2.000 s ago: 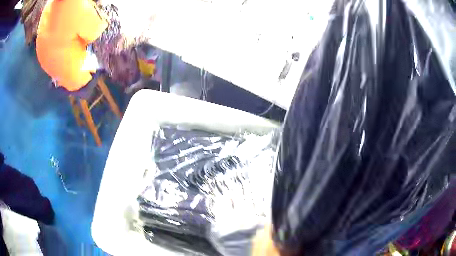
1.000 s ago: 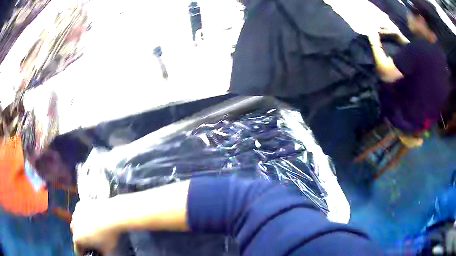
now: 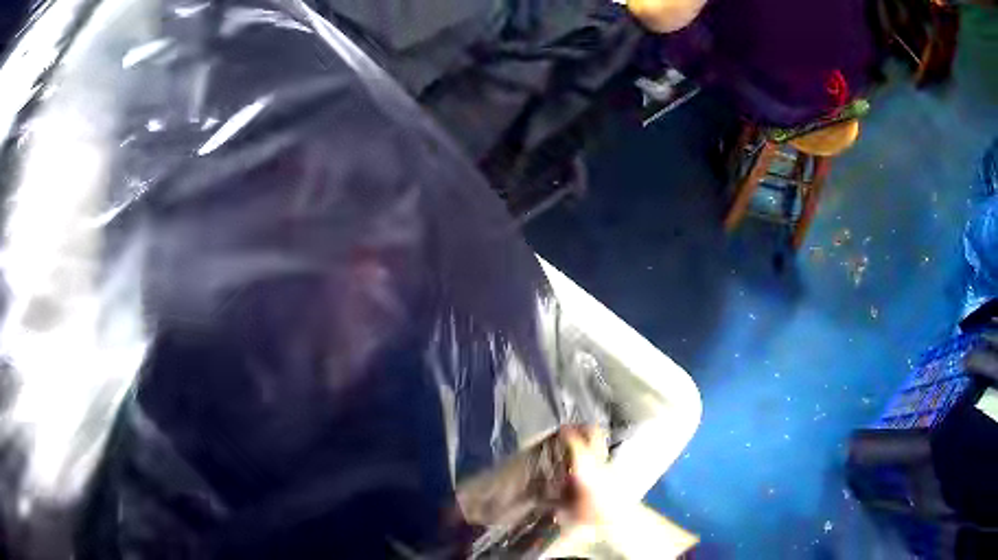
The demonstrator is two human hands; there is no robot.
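Note:
A dark garment in shiny clear film (image 3: 296, 284) is very close to the camera and fills the left half of the view. An off-white tub (image 3: 657, 399) shows only its rounded corner and rim behind the garment's right edge, with clear film inside. My right hand (image 3: 585, 476), by its place, is small and blurred at the garment's lower right edge, over the tub corner. Its grip is unclear. A pale, pointed sheet-like piece (image 3: 651, 534) lies just below it. My left hand is not in view.
A person in a dark purple top (image 3: 793, 55) is at the top right by a wooden stool (image 3: 782, 181). Dark cloth (image 3: 471, 66) is at the top centre. Blue floor (image 3: 766, 405) shows right of the tub. A blue basket (image 3: 925, 383) and dark items are at the right edge.
The view has swung right. My bare forearm and blue sleeve, which lay across the tub, are gone from view. A bagged garment now covers the left side and most of the tub.

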